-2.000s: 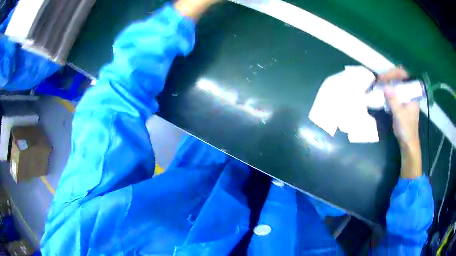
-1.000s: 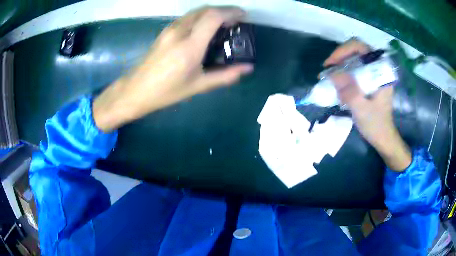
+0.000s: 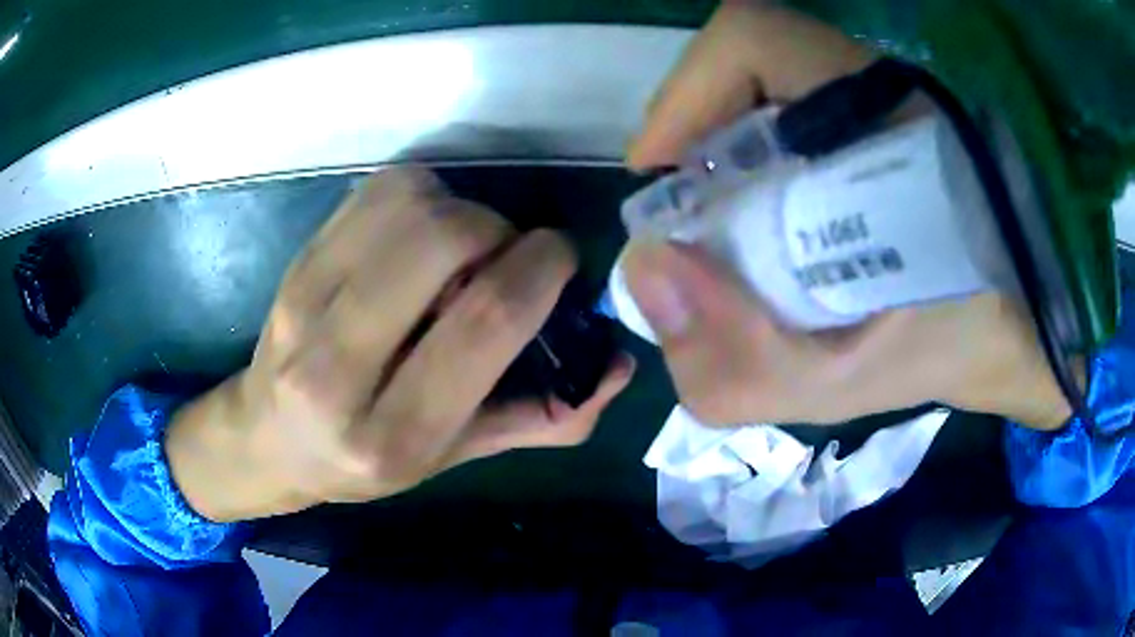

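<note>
My left hand [image 3: 386,336] is closed around a small black housing [image 3: 575,355], mostly hidden by the fingers. My right hand [image 3: 747,286] grips a white glue bottle [image 3: 859,237] with a printed label, lying on its side with its nose toward the housing. The blue hub [image 3: 606,302] at the nose is close to the housing; whether the needle touches it I cannot tell. A black tube [image 3: 983,149] runs from a thick black end on the bottle over my right hand.
A crumpled white sheet [image 3: 778,485] lies on the dark green bench [image 3: 224,268] below my right hand. Another black housing [image 3: 47,284] lies at the far left. A white strip [image 3: 286,106] runs along the bench's far side.
My left hand has drawn the housing nearer, and my right hand has brought the bottle left, up to it. Both hands look larger. The white sheet now shows lower and more crumpled.
</note>
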